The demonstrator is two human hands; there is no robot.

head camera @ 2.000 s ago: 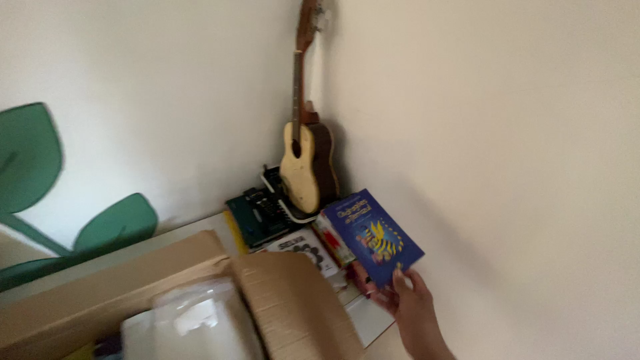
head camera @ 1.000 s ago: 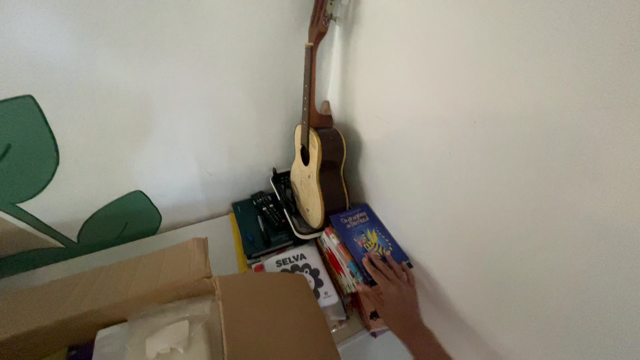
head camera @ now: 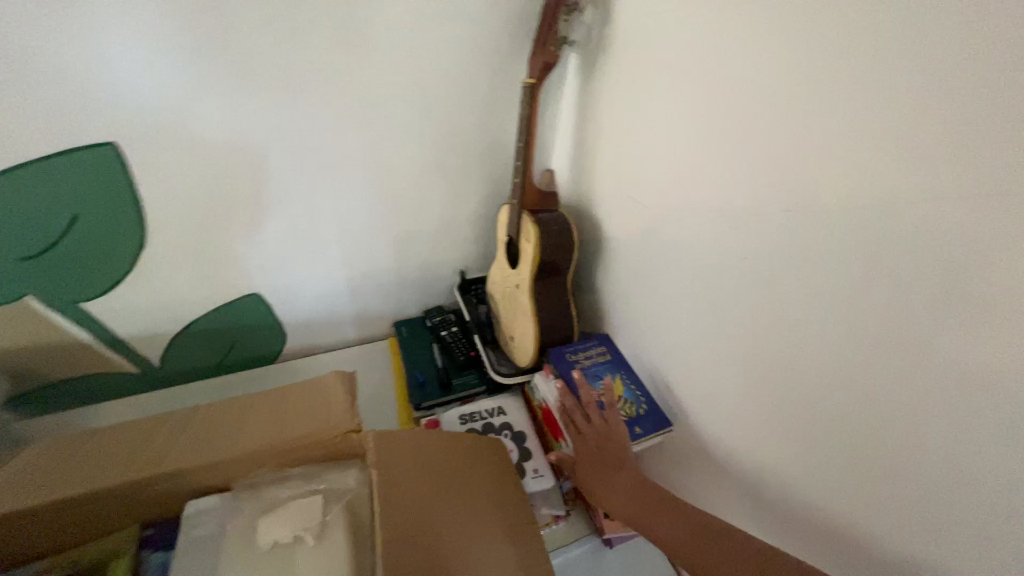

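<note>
My right hand [head camera: 600, 452] lies with spread fingers on the left part of a blue illustrated book [head camera: 620, 384], which rests on top of a stack of books [head camera: 548, 412] in the corner. Just left of that stack is a white book with a black flower design [head camera: 524, 456]. Behind the stack a small guitar-like string instrument [head camera: 516, 296] stands upright, its body in a black tray with a white rim [head camera: 472, 320]. My left hand is not in view.
An open cardboard box [head camera: 448, 496] fills the lower left, with a plastic-wrapped white item [head camera: 320, 520] inside. A remote control [head camera: 452, 336] lies on a dark green book [head camera: 416, 360] on the white surface [head camera: 368, 372]. Walls meet behind the instrument.
The blue book, held tilted by its lower edge in my right hand two seconds ago, now lies on the stack. My fingers have opened and rest flat on its cover.
</note>
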